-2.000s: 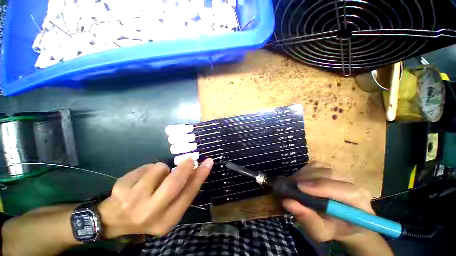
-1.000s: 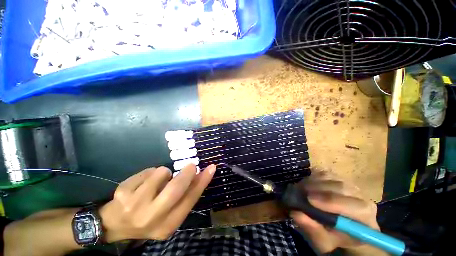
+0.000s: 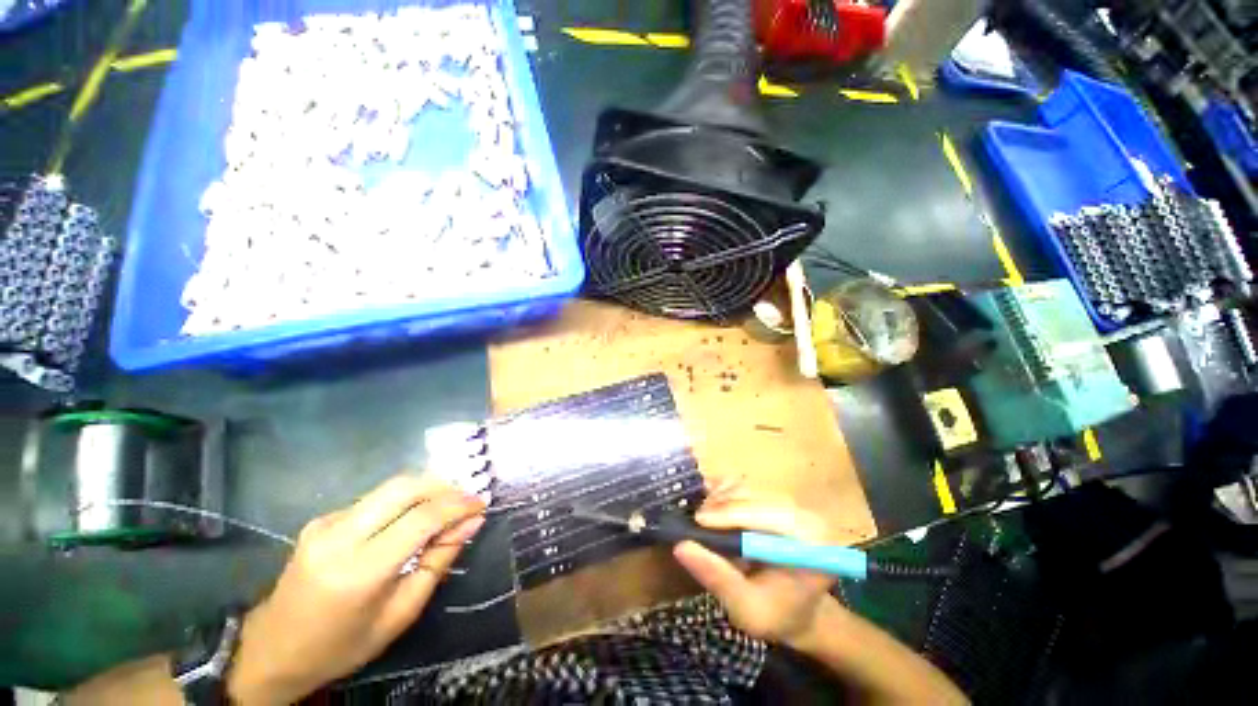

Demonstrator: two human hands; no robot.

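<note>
The black PCB panel (image 3: pixel 600 462) lies on the tan work board (image 3: pixel 780 455), with glare across its upper part. White components (image 3: pixel 453 455) sit in a row at its left edge. My left hand (image 3: pixel 366 566) is at the panel's lower left edge, fingers closed together; the solder wire (image 3: pixel 228 521) runs to it from the solder reel (image 3: pixel 117 477). A thin lead shows below my fingers. My right hand (image 3: pixel 759 566) holds the soldering iron (image 3: pixel 800 552) by its black grip, its tip over the lower part of the panel.
A blue plastic bin (image 3: pixel 552 207) heaped with white parts stands at the upper left. The fume extractor fan (image 3: pixel 683 255) is behind the board. A yellowish jar (image 3: pixel 869 328) and pale stick (image 3: pixel 800 320) are right of it. Finished panels (image 3: pixel 1152 248) lie in another blue bin; more lie far left.
The view has widened and shifted, showing more bench. My left hand has moved back from the panel toward its left edge. The iron's tip stays over the panel, and the iron lies more level.
</note>
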